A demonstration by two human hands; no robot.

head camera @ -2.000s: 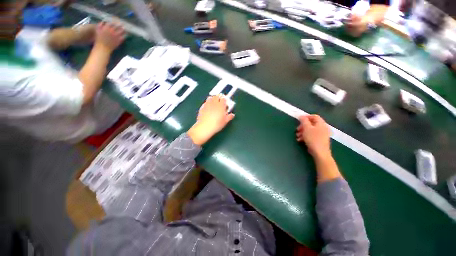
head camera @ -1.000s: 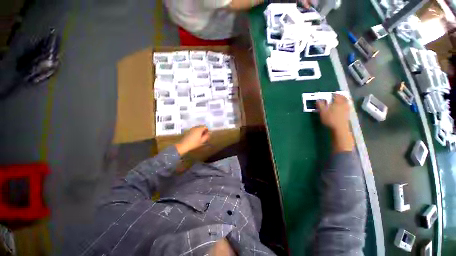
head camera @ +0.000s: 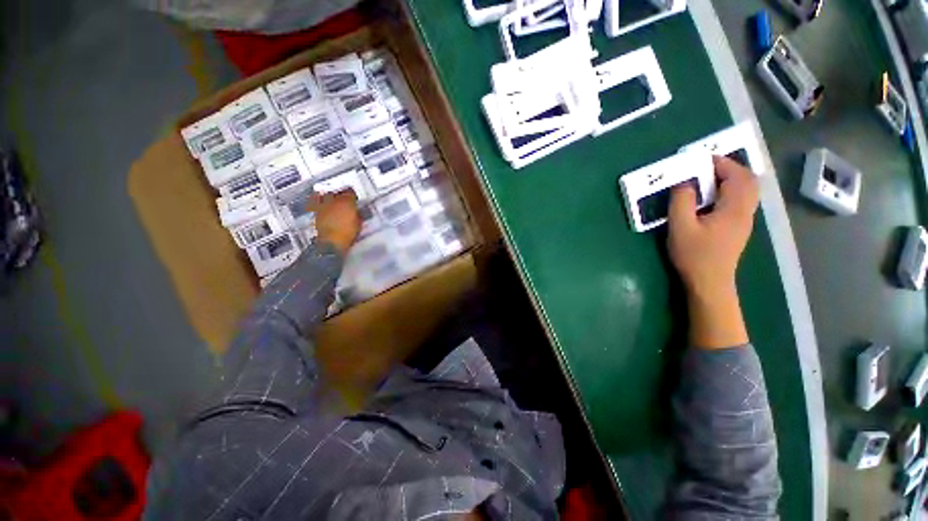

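My left hand [head camera: 337, 219] reaches into an open cardboard carton [head camera: 173, 219], its fingers on one of the white windowed parts [head camera: 328, 146] packed there in rows. Whether it grips that part is hidden by the fingers. My right hand [head camera: 714, 219] is on the green bench top [head camera: 590, 295], with thumb and fingers pinched on a white front cover [head camera: 656, 188]. A second front cover [head camera: 748, 142] lies partly under or beside it, reaching over the pale rail. A pile of front covers [head camera: 549, 97] lies farther up the bench.
The pale rail [head camera: 804, 336] runs along the conveyor belt [head camera: 829, 275]. The belt carries spaced white units [head camera: 831, 181] and an open unit [head camera: 789, 76] with a blue battery [head camera: 763, 31]. Red stools [head camera: 122, 463] stand on the floor. The carton stands against the bench edge.
My left hand has moved from the carton's near edge onto the parts inside it. My right hand stays at the front covers. The view has turned and come closer to the carton.
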